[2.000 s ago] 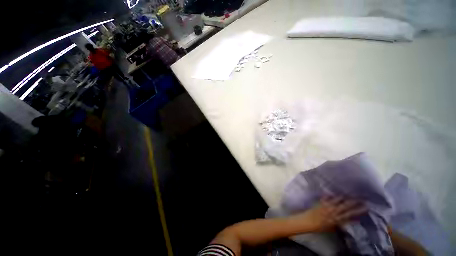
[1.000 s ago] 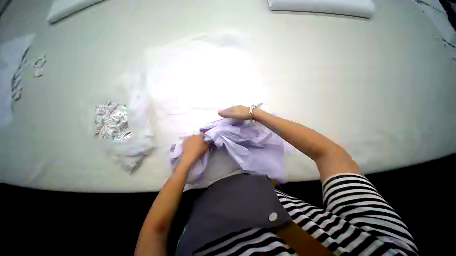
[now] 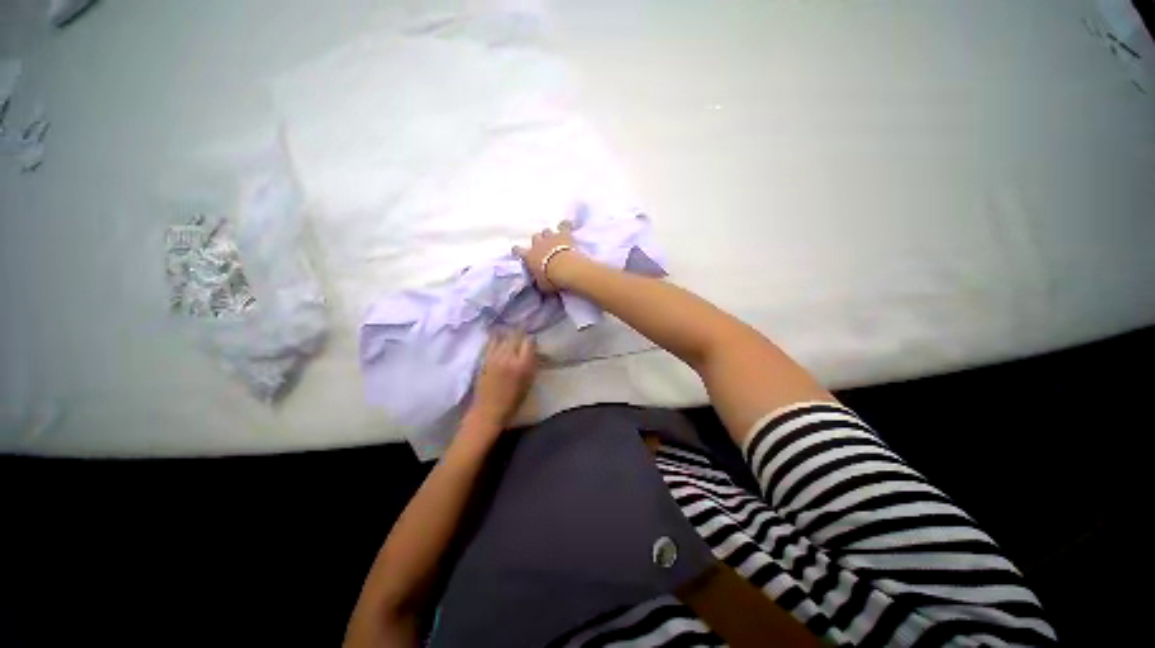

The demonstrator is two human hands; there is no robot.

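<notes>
A crumpled lilac sheet (image 3: 424,348) lies at the near edge of the table, partly over thin white sheet material (image 3: 418,152). My left hand (image 3: 507,367) is at the sheet's near side, fingers bent against it; whether it grips the sheet is unclear. My right hand (image 3: 549,257), with a bracelet at the wrist, is on the sheet's upper part; its fingertips are partly lost in the folds and its grip cannot be told. A thin dark line runs across the white material right of my left hand.
Small white pieces (image 3: 208,267) lie heaped left, beside a filmy clear plastic bag (image 3: 272,336). More small pieces (image 3: 28,142) lie at the far left edge. The large off-white table (image 3: 861,190) has a curved near edge, dark below. A white item with dark marks (image 3: 1121,38) is at the top right.
The lilac sheet is now spread further left and lies flatter. My right hand has moved left and slightly away from me. The view has shifted, so the folded white lengths are mostly out of frame.
</notes>
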